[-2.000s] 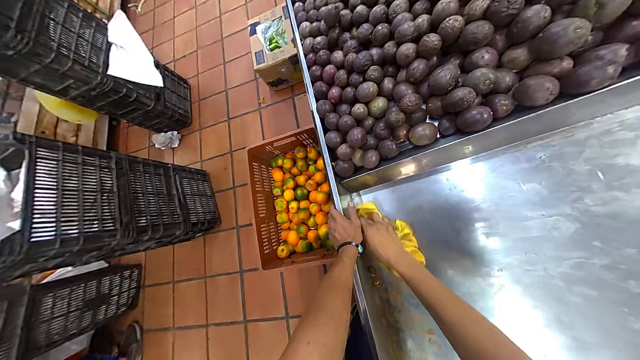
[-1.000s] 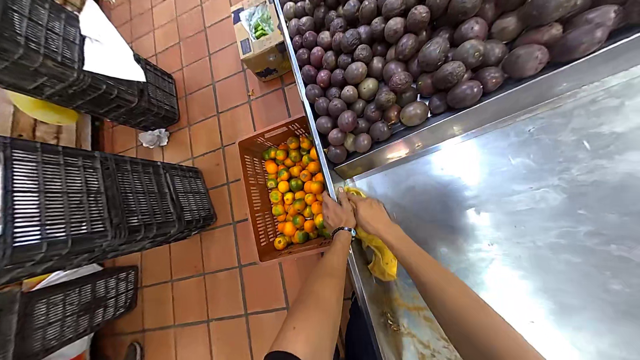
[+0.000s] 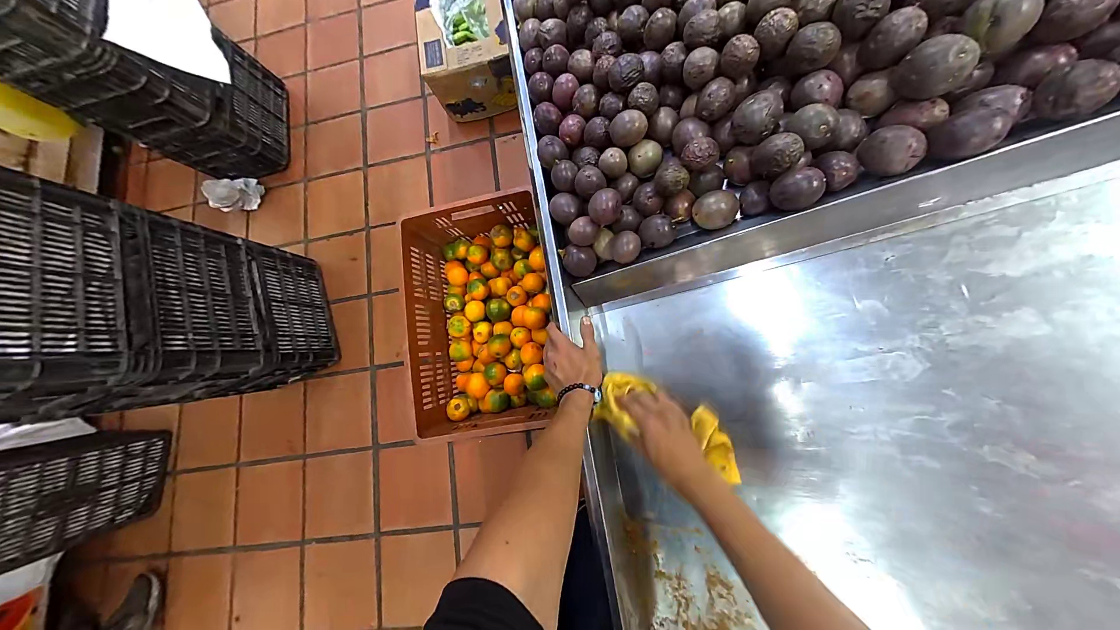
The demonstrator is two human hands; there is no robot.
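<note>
My left hand, with a beaded bracelet at the wrist, rests on the metal rim of the display counter, thumb and fingers apart. To its right, my right hand presses a yellow cloth onto the stainless steel surface; the hand is blurred and cloth shows on both sides of it. Brown residue marks the steel near the lower edge. Dark purple passion fruit fill the section behind a metal divider.
An orange-brown plastic crate of green and orange citrus stands left of the counter. Black plastic crates are stacked at the left. A cardboard box and crumpled plastic lie on the tiled floor. Part of a shoe shows at lower left.
My right hand has moved right and down from beside my left hand, taking the yellow cloth along. My left hand stays at the counter rim.
</note>
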